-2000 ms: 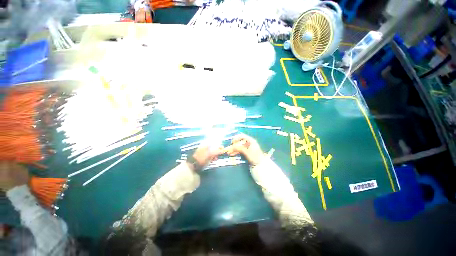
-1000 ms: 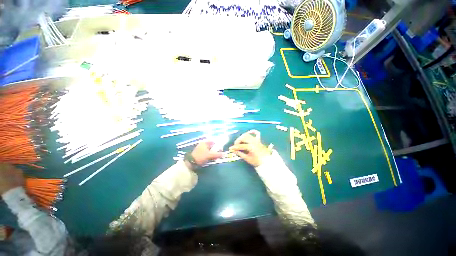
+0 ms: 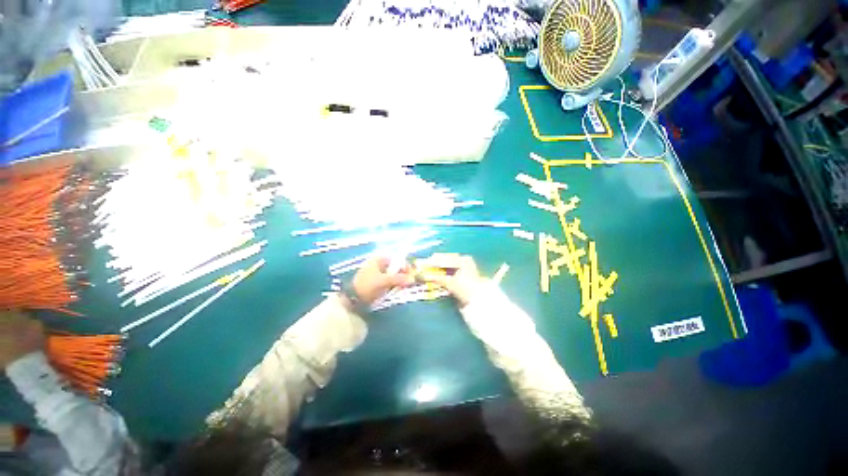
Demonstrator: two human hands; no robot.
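My left hand (image 3: pixel 374 281) and my right hand (image 3: pixel 453 276) meet over the mat at the centre, fingertips close together. A small yellow piece (image 3: pixel 430 275) shows at the right fingertips. The left fingers are pinched near it, but glare hides what they hold. White leads (image 3: pixel 358 199) lie in a pile just beyond my hands, and a few lie under them. Loose yellow strips (image 3: pixel 591 276) lie in a pile to the right. Another pile of white leads (image 3: pixel 177 228), some with yellow parts, lies to the left.
An overexposed cream tray (image 3: pixel 409 102) spans the back. A fan (image 3: pixel 586 46) and white cord stand back right. Orange wires (image 3: pixel 33 237) and another person's sleeve (image 3: pixel 70 409) are at the left. A blue bin (image 3: pixel 35 113) is back left. A white label (image 3: pixel 678 329) lies right.
My hands have drawn closer together, and the right hand's fingers now reach left toward the left fingertips. The view has shifted slightly. The piles look unchanged.
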